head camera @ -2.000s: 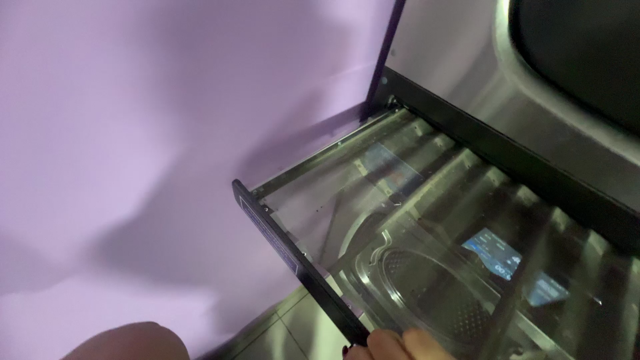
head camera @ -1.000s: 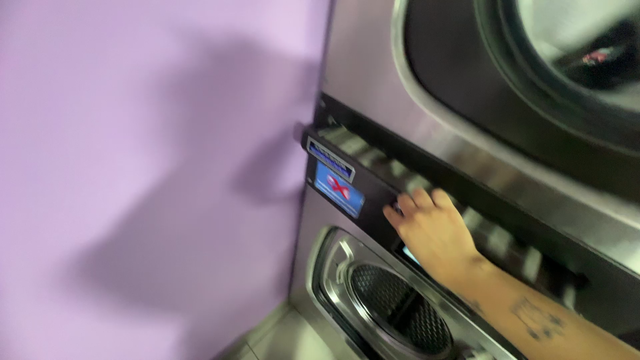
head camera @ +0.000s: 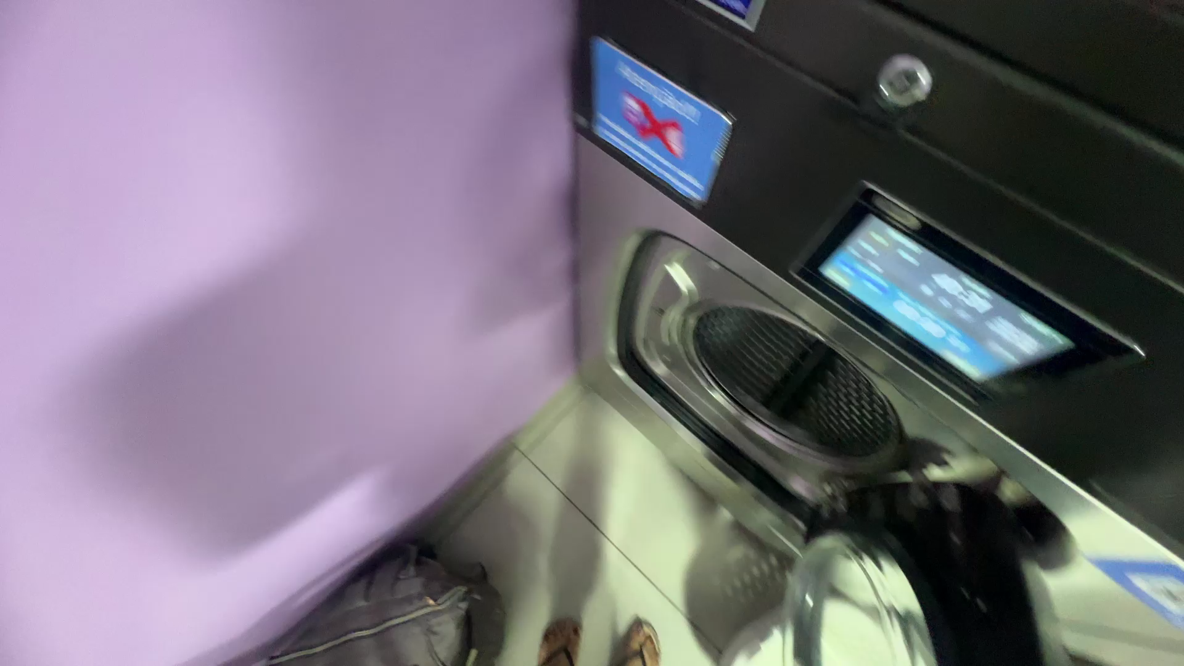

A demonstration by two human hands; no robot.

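Neither of my hands shows in the head view now. A stainless steel washing machine (head camera: 606, 277) stands at the right, with its round door (head camera: 925, 573) swung out at the lower right. Behind the doorway the perforated metal drum (head camera: 795, 379) is visible and looks dark inside. On the black front panel above it a touch display (head camera: 943, 296) is lit. To the left of the display is a blue sticker (head camera: 661, 120) with a red cross, and higher up sits a round metal lock (head camera: 904, 81). The picture is blurred.
A lilac wall (head camera: 277, 277) fills the left side and meets the machine's side. A dark grey bag (head camera: 388, 610) with a zip lies on the tiled floor (head camera: 555, 518) by the wall. My feet in sandals (head camera: 601, 643) stand at the bottom, near the door.
The pulled-out drawer with its ribbed interior, seen earliest, was pushed in by a second ago, with a tattooed forearm's hand on its front. That hand has left the view, which has tipped down.
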